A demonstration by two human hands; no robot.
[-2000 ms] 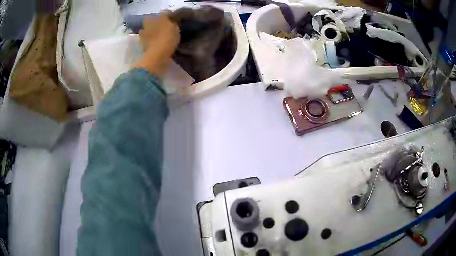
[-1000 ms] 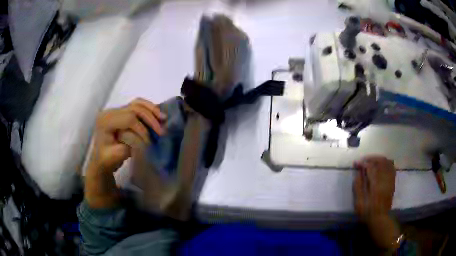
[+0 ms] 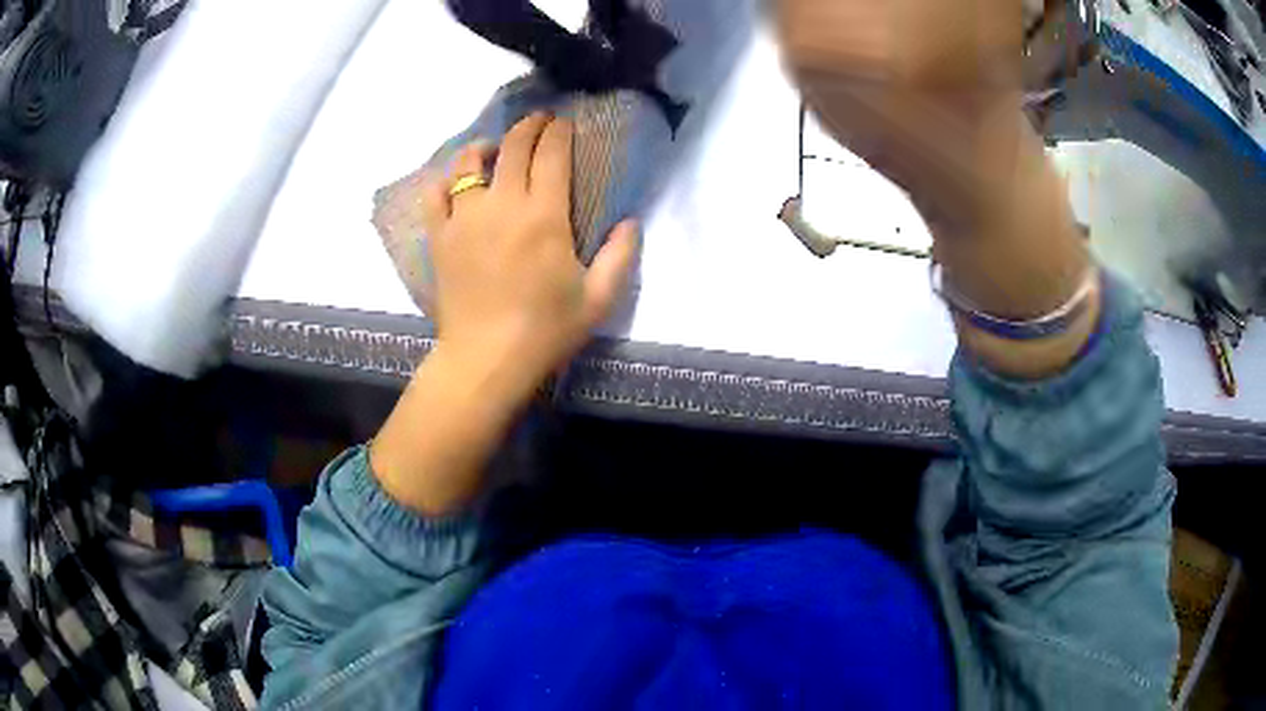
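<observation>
The bundle of cut pieces, beige-brown and blue-grey with its layered edge showing, lies on the white table left of the machine. A knotted black fabric tie goes round it near the top edge. My left hand, with a ring, lies over the bundle's near end, fingers across it and thumb at its right side, gripping it. My right hand is blurred and cut off by the top edge, raised above the machine bed; its fingers are hidden.
A measuring tape runs along the table's front edge. A white padded shape lies at the left. Snips lie at the right. The machine's blue stripe shows at the upper right. A checked cloth hangs at the lower left.
The bundle came out of the bin onto the table and now lies higher in view. My left hand moved onto its near end. My right hand rose from the table's front edge.
</observation>
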